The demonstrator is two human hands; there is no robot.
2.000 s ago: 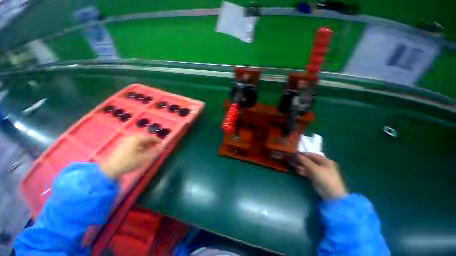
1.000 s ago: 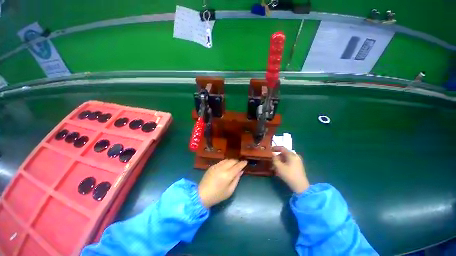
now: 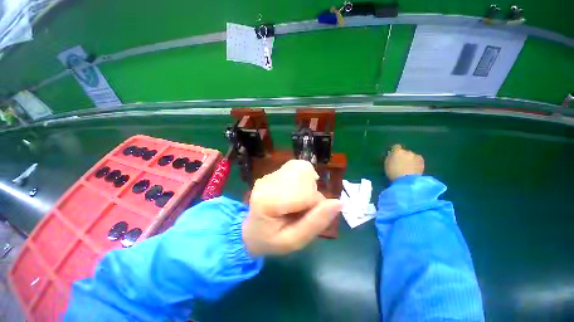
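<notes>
My left hand (image 3: 286, 207) is closed in a fist in front of the right toggle clamp (image 3: 309, 141), where its lowered handle would lie; the hand hides that handle. The left clamp's red handle (image 3: 217, 179) hangs down to the left. The reddish-brown fixture (image 3: 333, 170) is partly hidden behind my left hand, including its front blocks. My right hand (image 3: 403, 163) is on the bench to the right of the fixture, fingers curled, with a small dark spot at the fingertips. I cannot tell whether it holds the small ring part.
A pink-red compartment tray (image 3: 88, 210) with several glossy black discs (image 3: 118, 231) stands at the left. Folded white paper pieces (image 3: 357, 204) lie just right of the fixture on the dark-green bench (image 3: 516, 188). Behind is a green partition (image 3: 327, 63) with a rail and hanging sheets.
My left hand has moved from the tray to the fixture front, then up to the right clamp, whose upright handle no longer shows. My right hand has left the fixture for the bench at right.
</notes>
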